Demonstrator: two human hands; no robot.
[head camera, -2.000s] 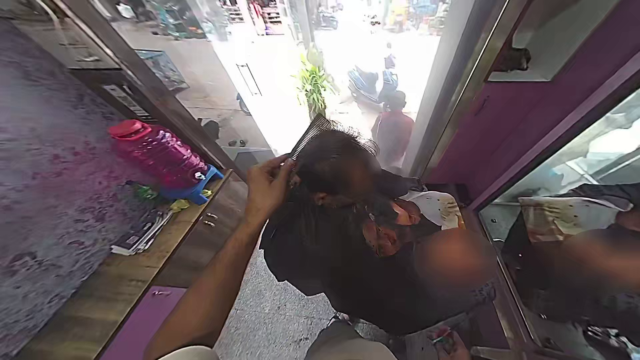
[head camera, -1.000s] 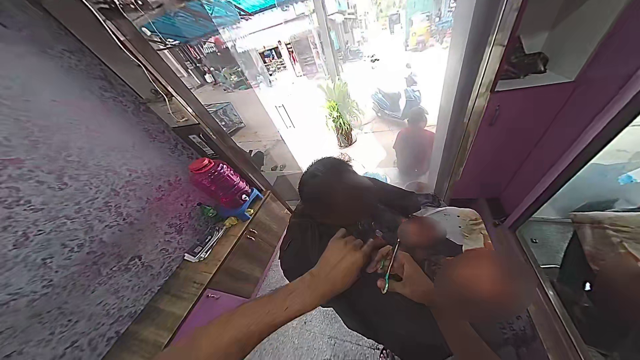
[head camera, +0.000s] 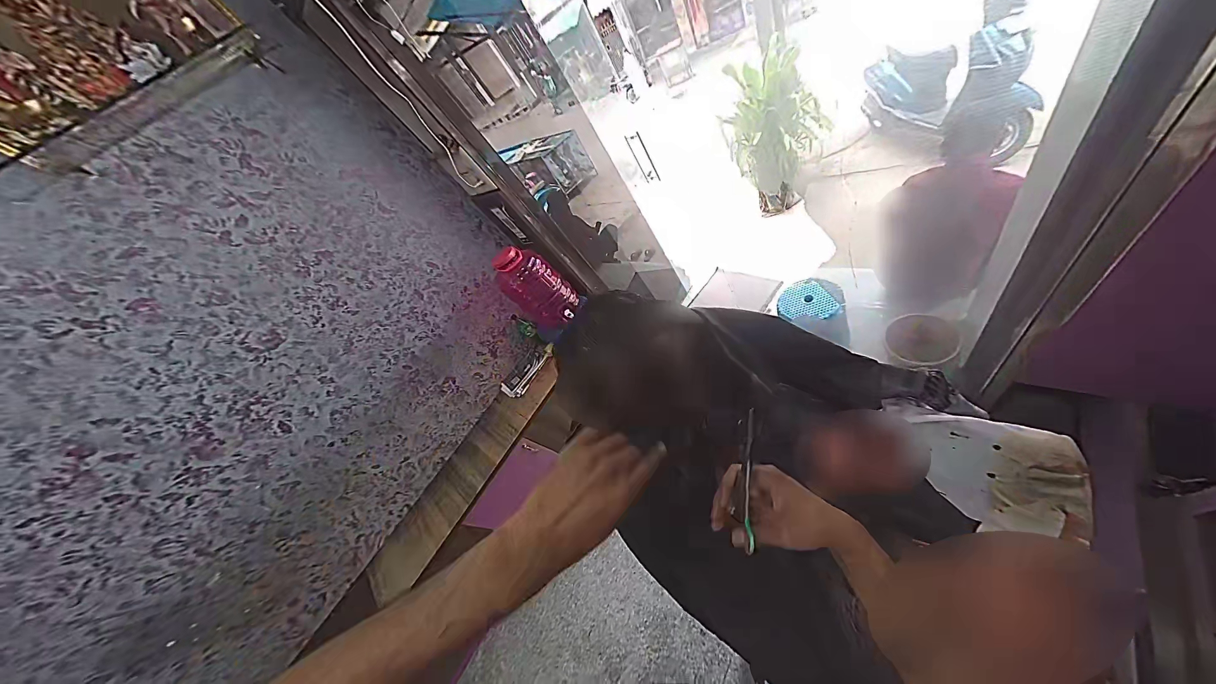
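Observation:
A seated person draped in a black cape (head camera: 722, 589) is in front of me, their dark-haired head (head camera: 617, 351) leaning left of centre. At the lower edge of that head is my left hand (head camera: 594, 484), fingers bent and blurred; whether it holds anything does not show. My right hand (head camera: 784, 508) grips thin scissors (head camera: 748, 475) by the handles, over the cape. The blades point up and a green part shows at the handle end. A pale patterned cloth (head camera: 1016, 470) lies to the right of the cape.
A pink water jug (head camera: 537, 285) stands at the far end of a wooden counter (head camera: 446, 475) along the patterned wall. Beyond the glass front are a potted plant (head camera: 774, 123), a blue stool (head camera: 810, 300), a person in red (head camera: 940, 228) and a parked scooter (head camera: 959, 95). Purple cabinetry (head camera: 1126, 304) is at right.
Two seconds ago my left hand was at the person's hair with a comb; the comb is no longer visible. The right hand with scissors came into clear view one second ago. The view has swung left.

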